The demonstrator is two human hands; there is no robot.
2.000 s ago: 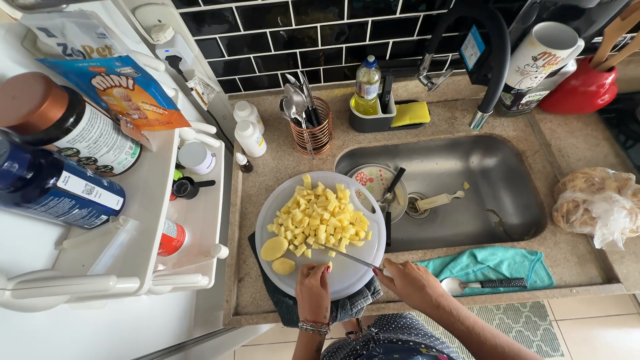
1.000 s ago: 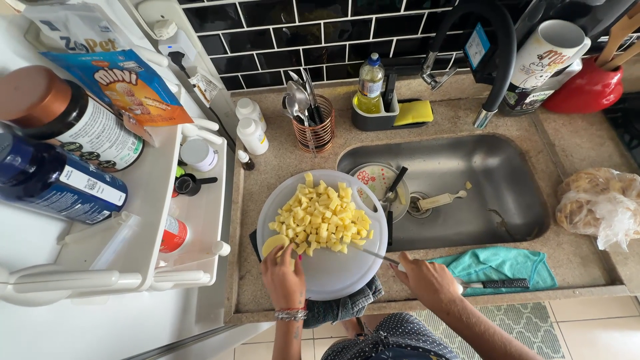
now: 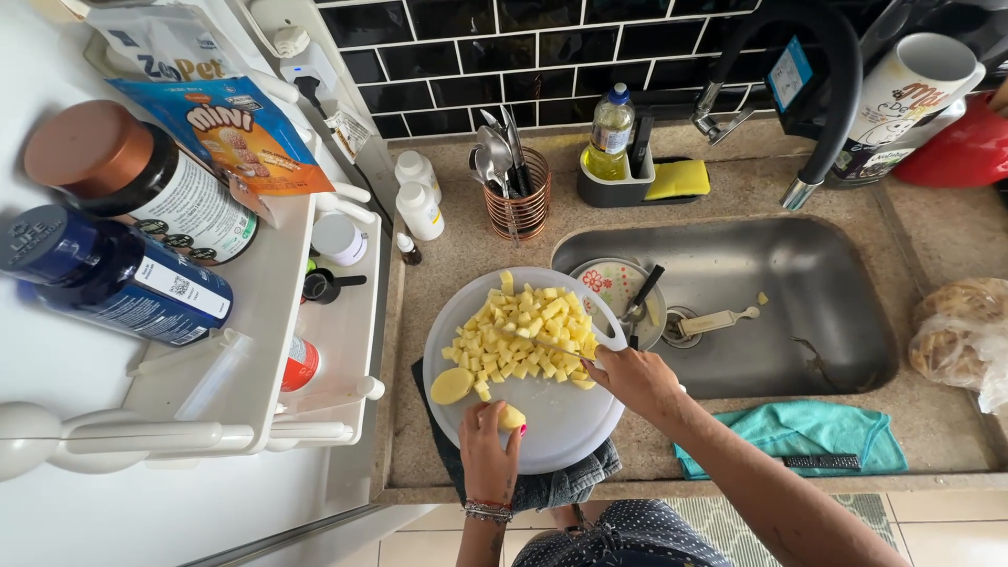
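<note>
A round white cutting board [image 3: 551,441] lies on a dark cloth [image 3: 579,476] at the counter's front edge. Diced potato [image 3: 524,335] is heaped over its upper half. My left hand [image 3: 487,445] holds a peeled potato piece [image 3: 511,417] down on the lower part of the board. Left of the pile lies another piece, a cut potato half [image 3: 452,386]. With my right hand [image 3: 639,379] I grip a knife, its handle hidden in my fingers; the blade [image 3: 551,344] reaches left over the diced potato.
Right of the board, the steel sink [image 3: 764,315] holds a plate [image 3: 598,276] and utensils. A teal cloth [image 3: 795,425] lies in front. Behind stand a copper wire cutlery holder [image 3: 518,197], white bottles [image 3: 420,211] and a soap caddy [image 3: 622,189]. A white shelf unit [image 3: 268,315] borders the left.
Two seconds ago the blade was low at the pile's edge beside my left hand; now it lies over the pile. Two pieces lay at the left, and one is now under my left hand.
</note>
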